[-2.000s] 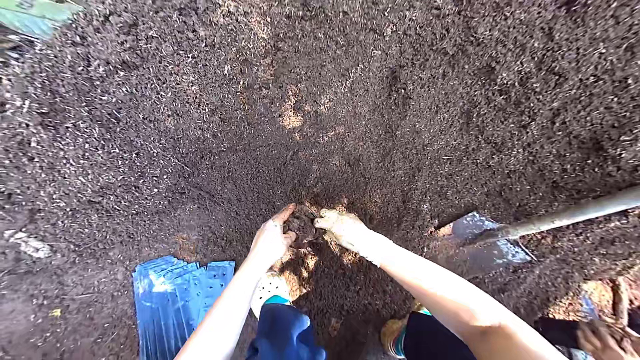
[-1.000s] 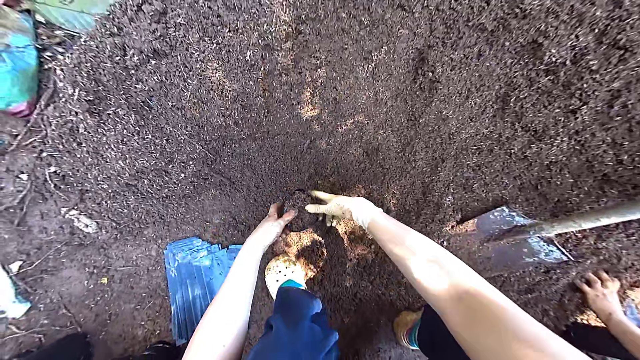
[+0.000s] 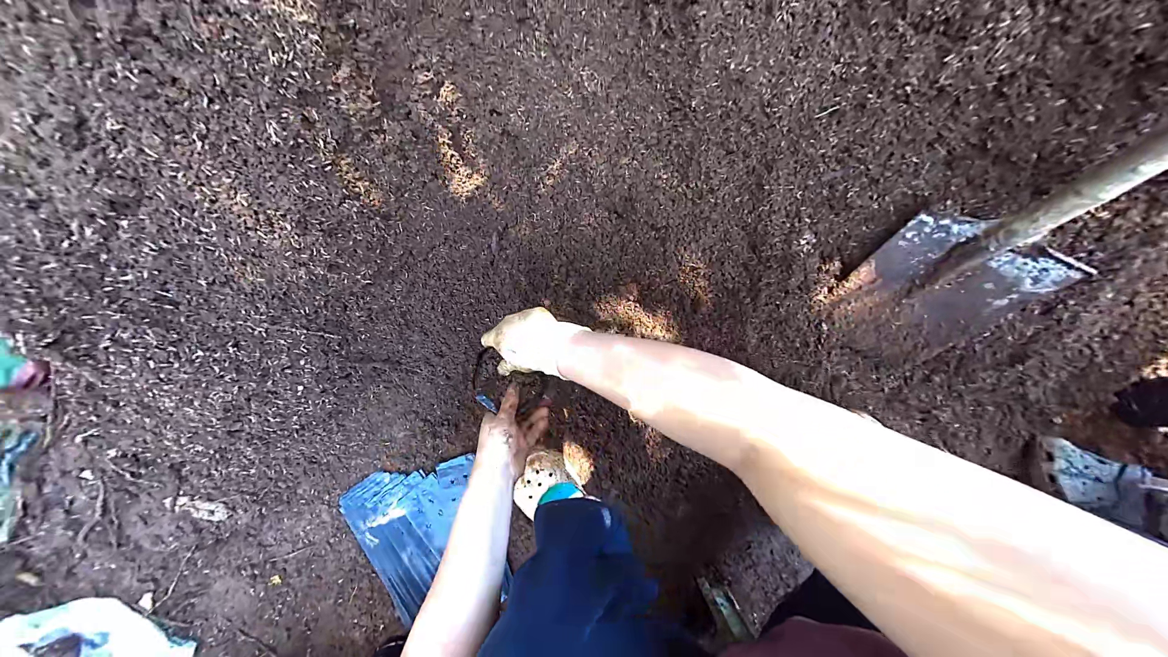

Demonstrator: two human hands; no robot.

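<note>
My left hand (image 3: 513, 436), soiled, is low at the centre, its fingers partly spread against a small dark, curved rim with a bit of blue (image 3: 486, 401); the rim may belong to a plastic bag. Just above it, my right hand (image 3: 527, 341), in a pale, dirty glove, bends over the same rim with its fingers curled down. What lies under the gloved fingers is hidden, and whether either hand grips the rim is unclear. Dark, loose soil mixed with husk-like bits (image 3: 639, 201) surrounds both hands. Beside my left forearm lies a stack of flat blue plastic bags (image 3: 401, 525) with small holes.
A shovel (image 3: 958, 274) with a wooden handle rests on the soil at right. My perforated clog (image 3: 540, 479) is just below my hands. A white and blue plastic piece (image 3: 91, 630) lies at lower left, and a pale, dirty object (image 3: 1090, 474) at lower right.
My right hand has gone from beside my left hand to above it, fingers now curled. The other person's hand at lower right is out of view. The view has shifted.
</note>
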